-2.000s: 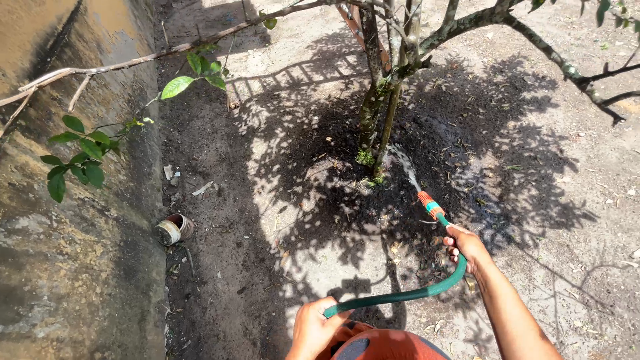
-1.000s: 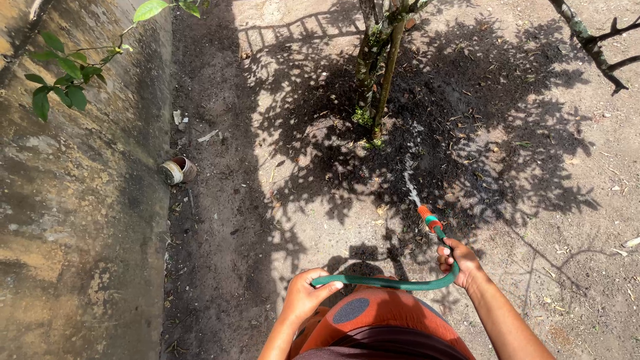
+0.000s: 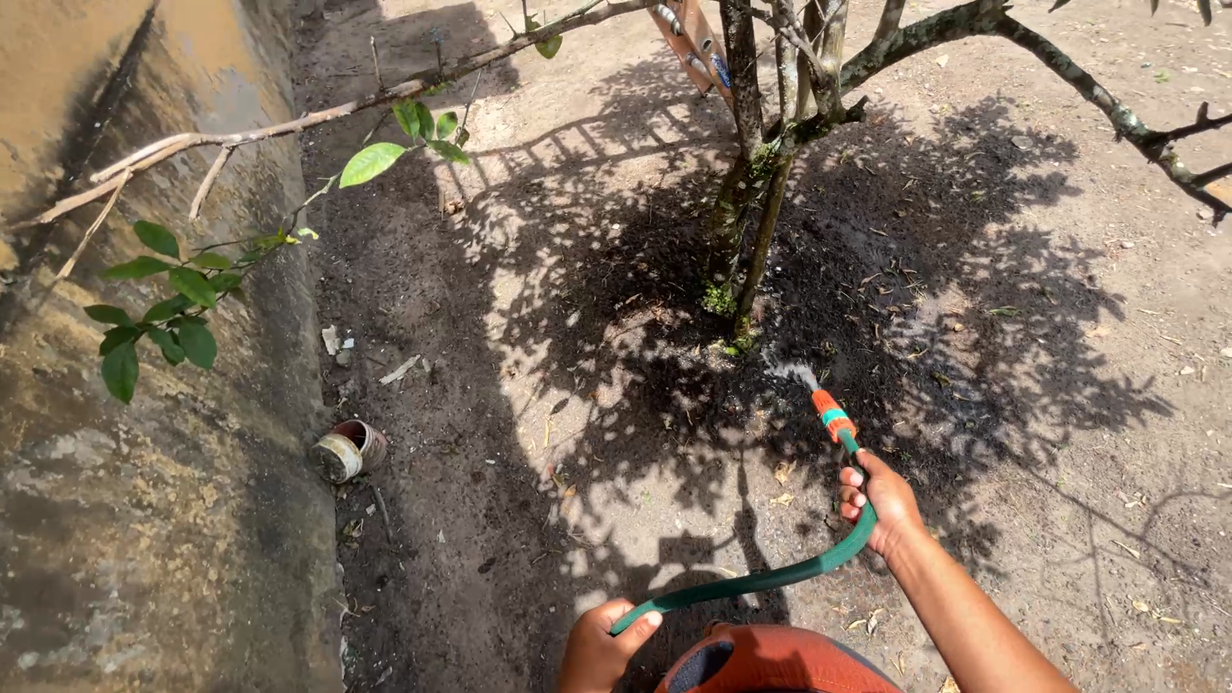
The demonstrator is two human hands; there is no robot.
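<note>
My right hand (image 3: 884,502) is closed round a green garden hose (image 3: 760,580) just behind its orange and turquoise nozzle (image 3: 834,416). Water (image 3: 794,372) sprays from the nozzle toward dark, wet soil (image 3: 847,289) beside the base of a tree trunk (image 3: 733,217). Lower in the view, my left hand (image 3: 608,643) grips the same hose, thumb along it. Between the hands the hose bends in a curve. The part of it beyond my left hand is hidden.
A stained wall (image 3: 173,500) runs down the left side. By its foot lies a tipped, dirty container (image 3: 351,450). A bare branch (image 3: 318,117) and a leafy twig (image 3: 183,289) reach across the upper left; a thick branch (image 3: 1068,77) extends right. Part of a ladder (image 3: 695,43) shows behind the trunk.
The view has tilted down and come back up. Both hands have stayed on the hose, and water has kept flowing; the spray now leans more to the left than one second ago.
</note>
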